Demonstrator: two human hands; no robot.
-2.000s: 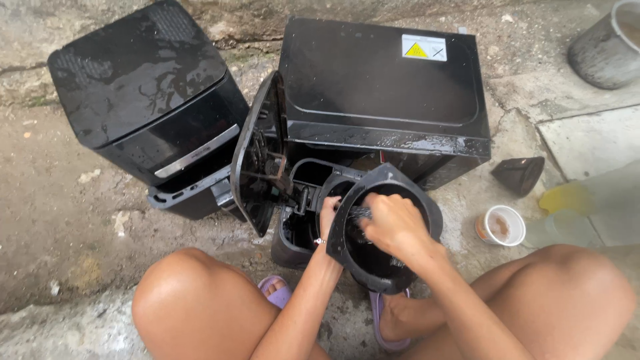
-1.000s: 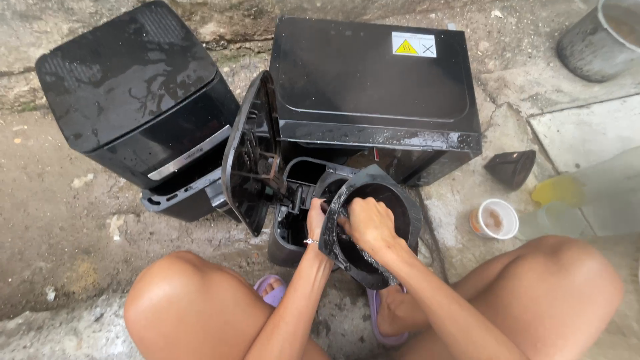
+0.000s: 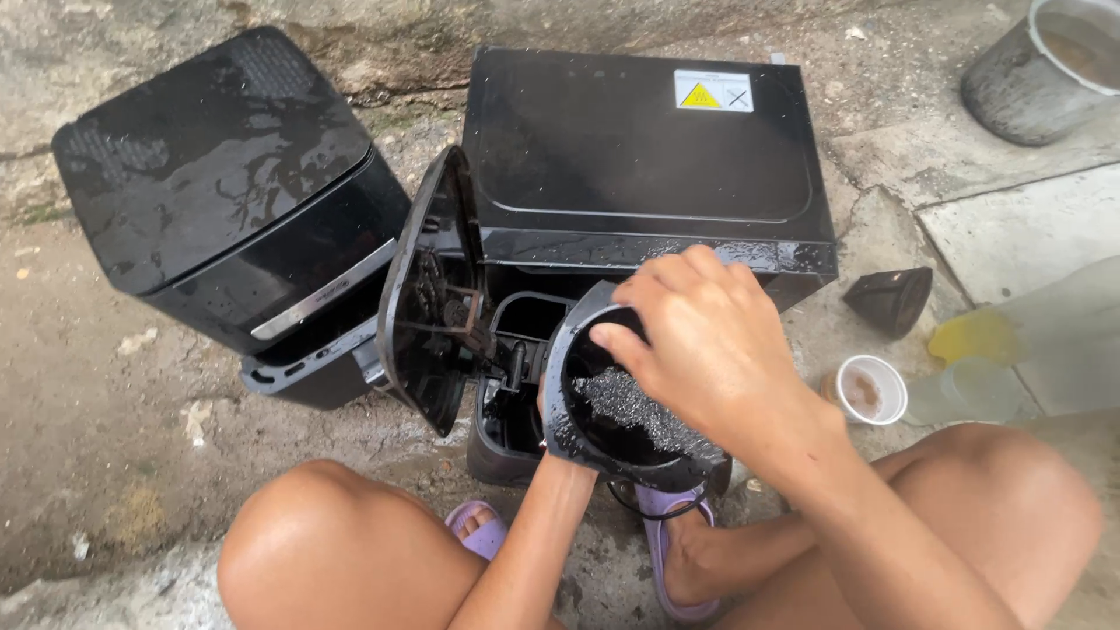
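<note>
A black plastic basket-like part (image 3: 573, 429) with a wide angled rim is tilted above the open body of a black coffee maker (image 3: 503, 459). My left hand (image 3: 544, 411) is mostly hidden behind the part's left side and appears to support it. My right hand (image 3: 700, 324) bends over the part's upper rim, thumb inside the opening. Inside lies a grey, glittering scouring pad (image 3: 643, 411), below my right fingers; whether they touch it is not plain. The coffee maker's hinged lid (image 3: 433, 297) stands raised to the left.
A large black appliance (image 3: 639, 149) with a warning sticker stands behind, another wet black appliance (image 3: 227, 166) at left. On the right are a black cone-shaped part (image 3: 891, 299), a white cup of brownish liquid (image 3: 866, 390), a bottle with yellow liquid (image 3: 980, 337) and a grey bucket (image 3: 1019, 92).
My right hand has come up from deep inside the black part to its upper rim. The scouring pad now shows plainly inside the part.
</note>
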